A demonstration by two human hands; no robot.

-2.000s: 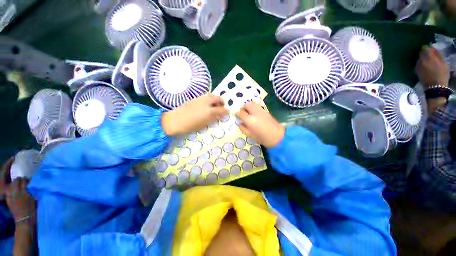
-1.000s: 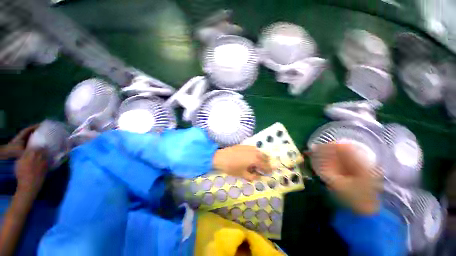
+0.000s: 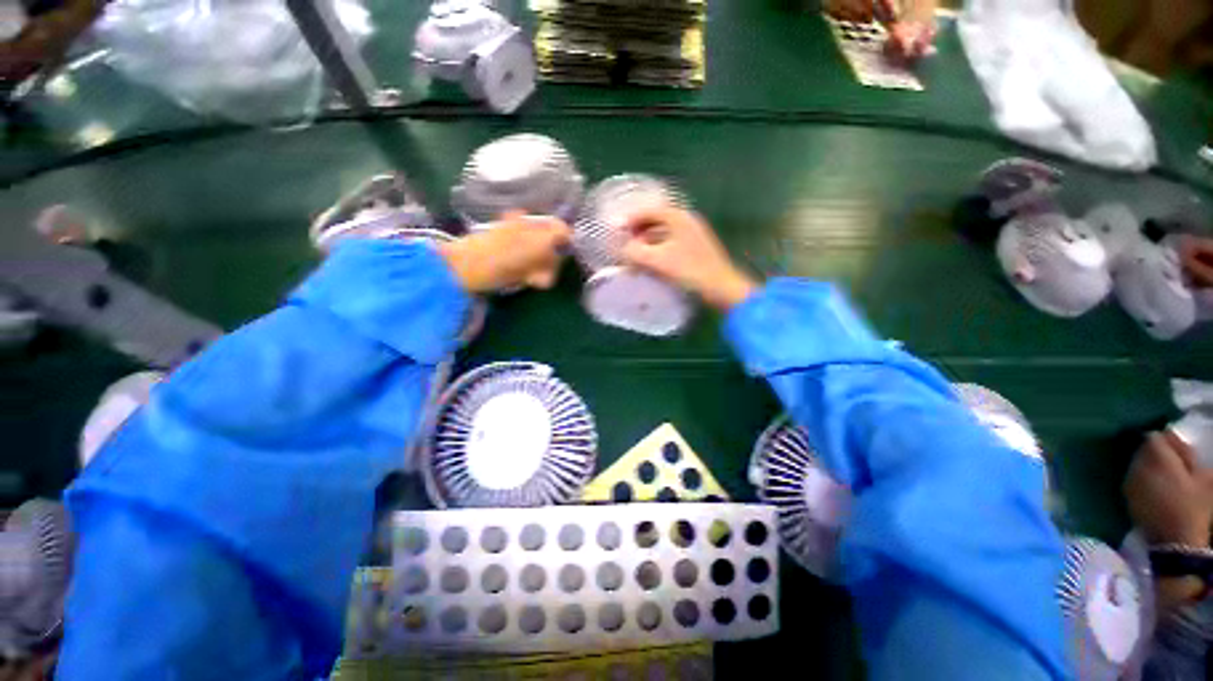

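Observation:
My left hand (image 3: 516, 253) is at the near edge of a clip fan (image 3: 522, 176), fingers curled. My right hand (image 3: 681, 253) has its fingertips over the grille of a second clip fan (image 3: 625, 210), whose pale base (image 3: 639, 301) points towards me. The fingertips are blurred, and I cannot tell whether either hand holds a disc. A white sticker sheet (image 3: 512, 516) with rows of grey discs and dark holes at its right lies in front of me. It overlaps yellow sheets, one showing a corner with dark holes (image 3: 661, 462).
A clip fan (image 3: 510, 436) stands just beyond the sheets; another (image 3: 798, 492) is partly behind my right sleeve. More fans lie at both sides. A sheet stack (image 3: 620, 43) and clear plastic bags (image 3: 1058, 87) are on the far side. A grey perforated post (image 3: 100, 295) crosses at left. Co-workers' hands (image 3: 1168, 479) show.
Both hands have moved forward from the sheets to fans farther out. The view has shifted towards the far side. A white sheet now shows on top in front of me.

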